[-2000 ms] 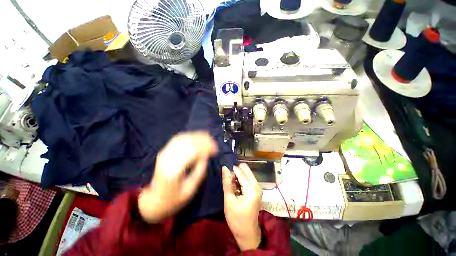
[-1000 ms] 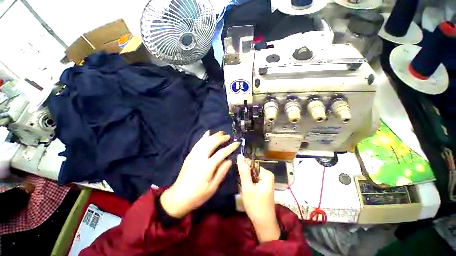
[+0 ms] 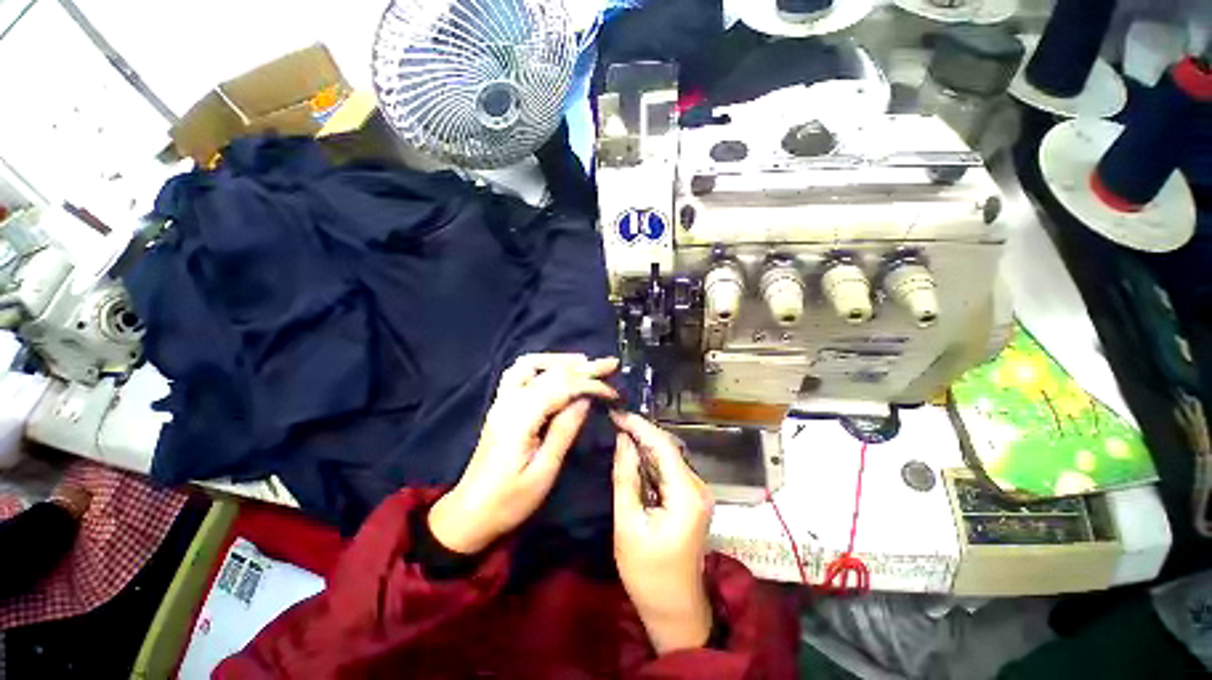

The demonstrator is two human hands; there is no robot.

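Observation:
Navy cloth (image 3: 332, 306) lies heaped left of the overlock machine (image 3: 837, 239) and runs down to my lap. My left hand (image 3: 525, 445) is on the cloth just in front of the needle area, its fingertips on the cloth's edge. My right hand (image 3: 658, 511) is beside it on the right, thumb and fingertips at the cloth's edge. A small dark tool, perhaps thread snips (image 3: 649, 476), shows within my right hand. The fingers hide the spot where both hands meet at the cloth.
A desk fan (image 3: 465, 80) and cardboard box (image 3: 259, 100) stand behind. Thread cones (image 3: 1154, 140) stand at the right. Red thread (image 3: 847, 571), a parts tray (image 3: 1037, 565) and a green-yellow packet (image 3: 1050, 415) lie at the front right. A person's hand (image 3: 69, 500) shows at the left edge.
The view has shifted since two seconds ago. My left hand has closed in from above the cloth to its edge. My right hand has moved slightly left, towards my left fingertips.

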